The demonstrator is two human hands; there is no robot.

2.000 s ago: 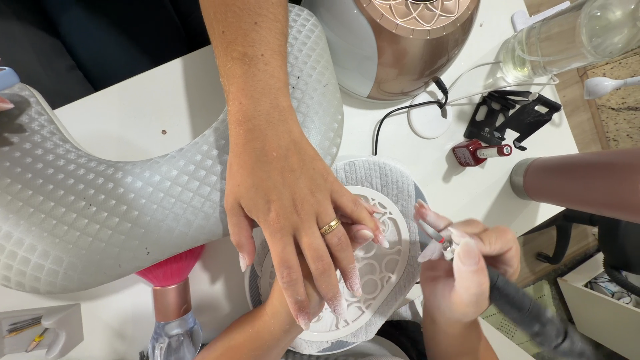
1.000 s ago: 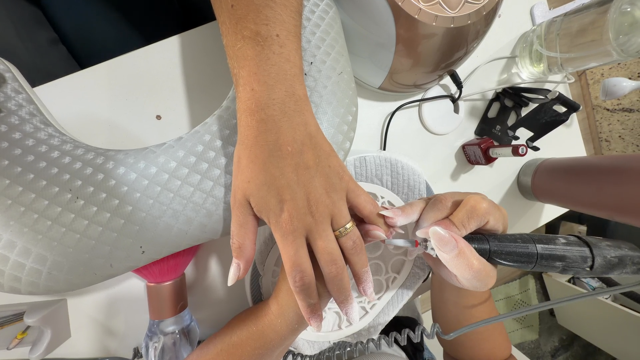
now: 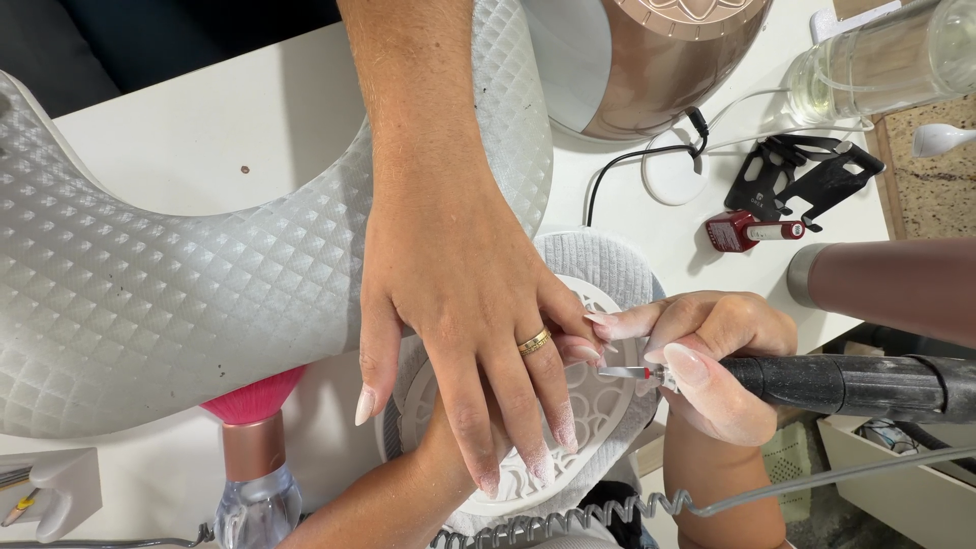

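Observation:
Another person's hand (image 3: 457, 282), with a gold ring (image 3: 534, 341) and white dust on the fingertips, reaches down from the top, palm down. Mostly hidden beneath it, my left hand (image 3: 576, 349) holds its little finger; a fingertip shows beside that finger. My right hand (image 3: 717, 358) grips a black electric nail drill handpiece (image 3: 846, 385). Its silver bit (image 3: 621, 372) with a red band points left, close to the held little finger; contact is unclear. Below the hands is a white openwork dust collector grille (image 3: 602, 396) on a ribbed light cloth (image 3: 595, 255).
A quilted silver armrest (image 3: 175, 305) spans the left. At the top stands a rose-gold nail lamp (image 3: 663, 69). Right are a red polish bottle (image 3: 730, 231), black folding stand (image 3: 801, 179), pink tumbler (image 3: 900, 286) and clear bottle (image 3: 862, 76). A pink brush (image 3: 255, 450) and coiled cord (image 3: 564, 526) are lower down.
My right hand has brought the drill from the lower right up and left to the other person's little finger. The handpiece lies nearly level across the view.

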